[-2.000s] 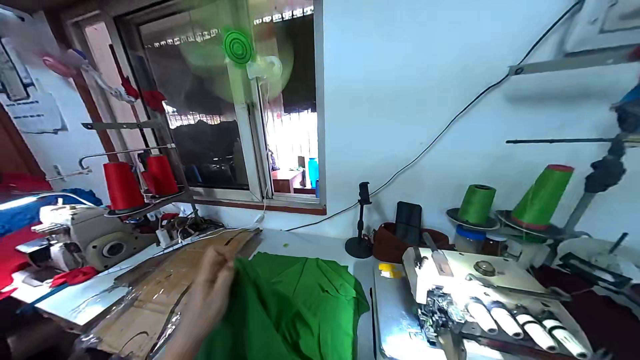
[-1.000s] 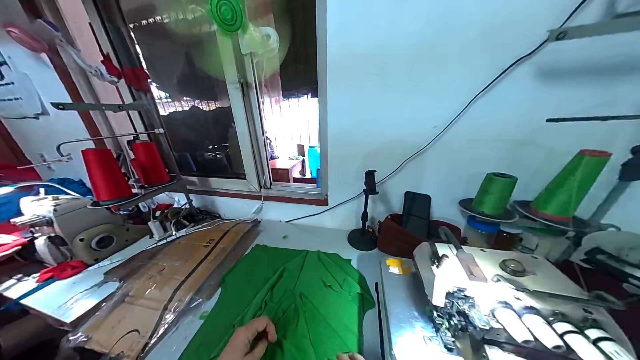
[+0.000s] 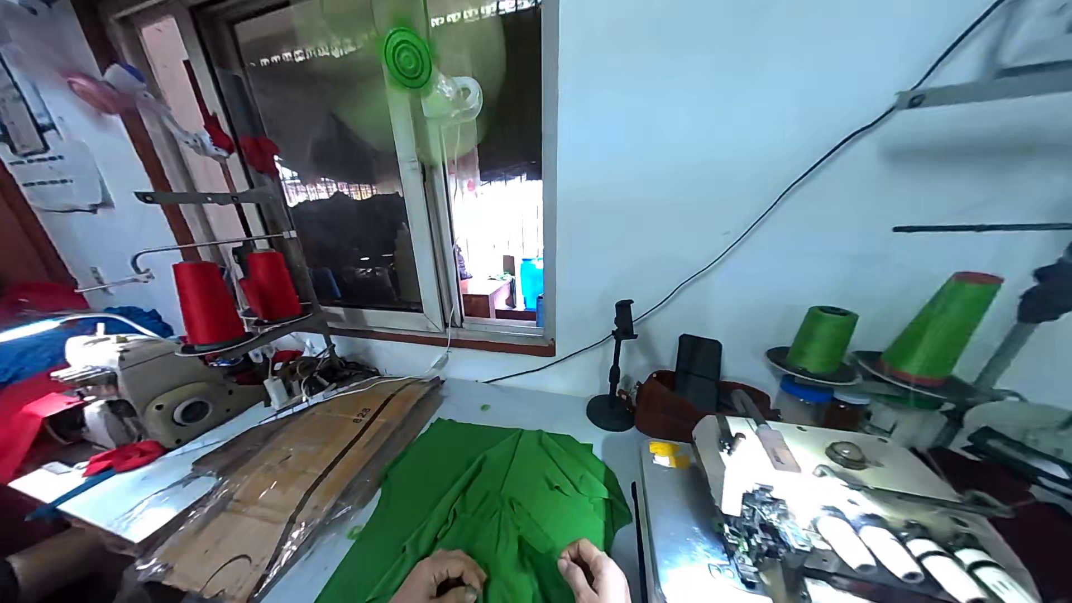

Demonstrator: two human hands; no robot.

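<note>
Green fabric (image 3: 511,477) lies spread with wrinkles on the white table, its near part running out of view at the bottom. My left hand (image 3: 441,578) rests at the fabric's near left part with curled fingers. To its right, my right hand (image 3: 593,571) has thumb and fingertips together at the cloth's near right part. Whether either hand pinches a fold cannot be told. An overlock sewing machine (image 3: 846,477) with its lamp lit stands right of the fabric.
Flattened cardboard (image 3: 293,477) in clear plastic lies left of the fabric. Behind are a black phone stand (image 3: 615,377) and a brown holder (image 3: 657,402). Green thread cones (image 3: 823,339) stand right, red cones (image 3: 205,306) left, near another sewing machine (image 3: 167,389). A person's arm (image 3: 63,561) shows far left.
Two seconds ago a hand was over the fabric's left side, with a part of the cloth raised; the cloth now lies flatter. My right hand has come further into view since one second ago.
</note>
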